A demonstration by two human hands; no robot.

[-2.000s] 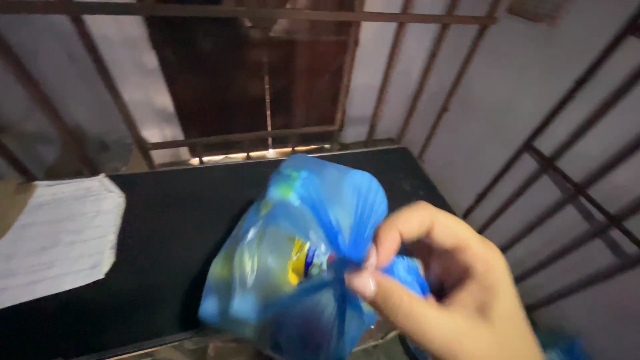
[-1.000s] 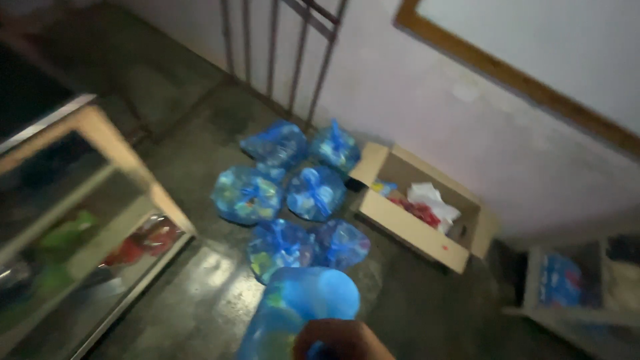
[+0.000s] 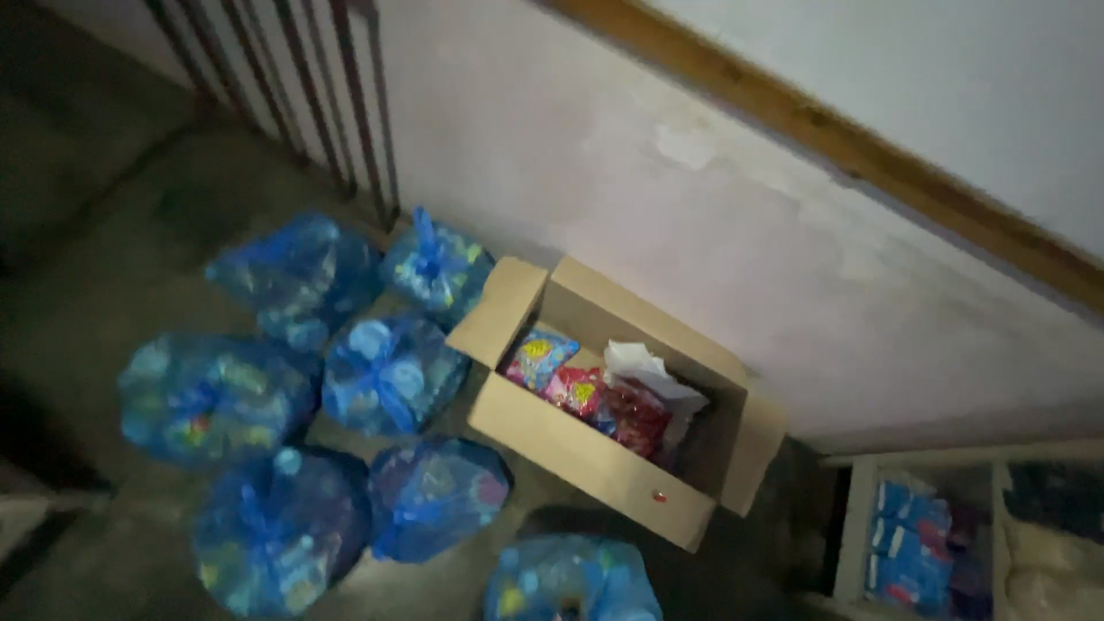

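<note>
Neither of my hands shows plainly at this moment. At the bottom edge is a blue plastic bag (image 3: 573,573), cut off by the frame; a small dark patch on it is too unclear to name. Several knotted, see-through blue bags with mixed contents stand close together on the floor, among them a rounded bag (image 3: 216,397), a bag in the middle (image 3: 392,375) and a bag beside the box (image 3: 440,496). Right of them, an open cardboard box (image 3: 586,448) holds red packets (image 3: 634,418), a blue and yellow packet (image 3: 543,354) and crumpled white material (image 3: 642,362).
Metal bars (image 3: 302,86) rise at the upper left. A pale wall (image 3: 690,241) runs behind the box, with a wooden frame edge (image 3: 811,112) above. At the lower right, a pale shelf unit (image 3: 854,535) holds blue packs (image 3: 910,543).
The hand that pinched a blue bag's knot, and showed low over a bag a second ago, is no longer plainly visible. The view has swung from a black surface to the floor.
</note>
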